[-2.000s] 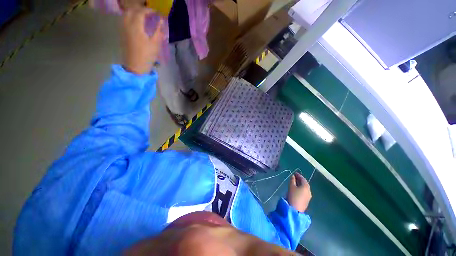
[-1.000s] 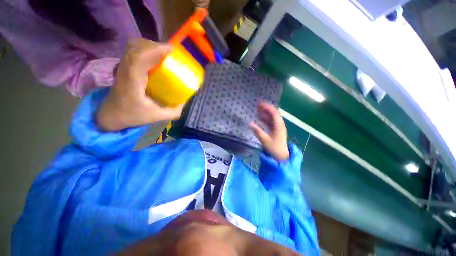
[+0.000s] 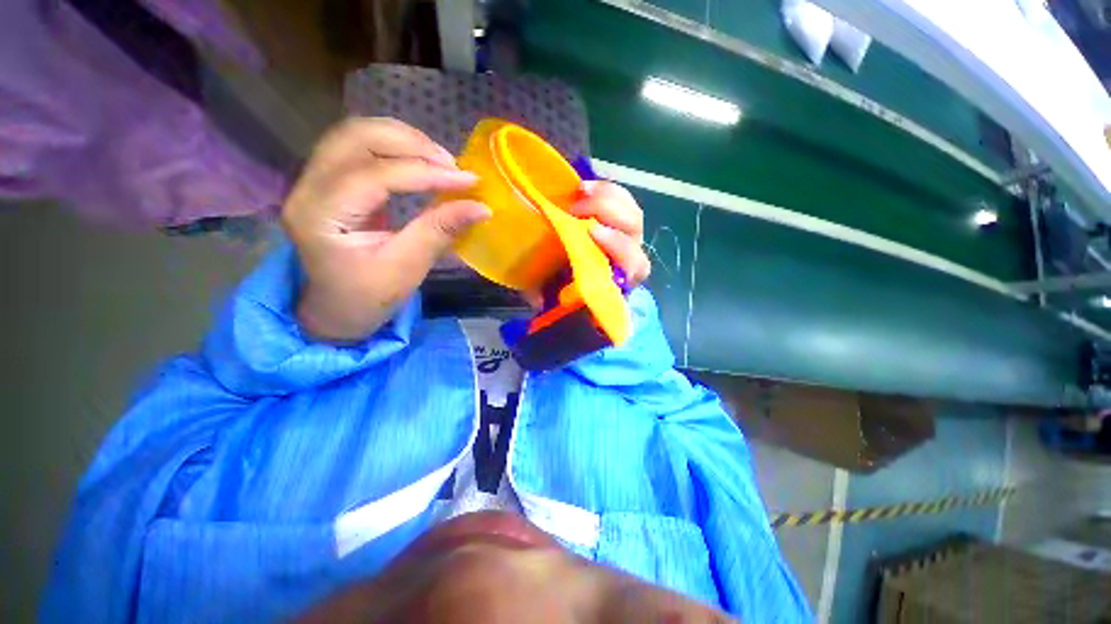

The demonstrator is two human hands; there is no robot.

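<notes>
An orange tape dispenser (image 3: pixel 585 274) with blue parts and a yellow-orange tape roll (image 3: pixel 506 219) is held up in front of my chest. My right hand (image 3: pixel 615 226) grips its far side, partly hidden behind it. My left hand (image 3: pixel 378 219) is at the roll's left side, thumb and forefinger tips close together against it. Whether they pinch the tape cannot be told. The grey patterned bundle (image 3: pixel 536 104) lies behind the hands, mostly hidden by them and the dispenser.
A green work surface (image 3: pixel 804 293) extends to the right, with a thin white string (image 3: pixel 693 287) over it. A person's pink sleeve (image 3: pixel 116 134) is at upper left. Cardboard (image 3: pixel 841 427) and a yellow-black floor stripe (image 3: pixel 902 507) show at lower right.
The dispenser has passed from my left hand to my right and turned. My right hand has left the bundle. The view has swung, and the bundle now shows higher up.
</notes>
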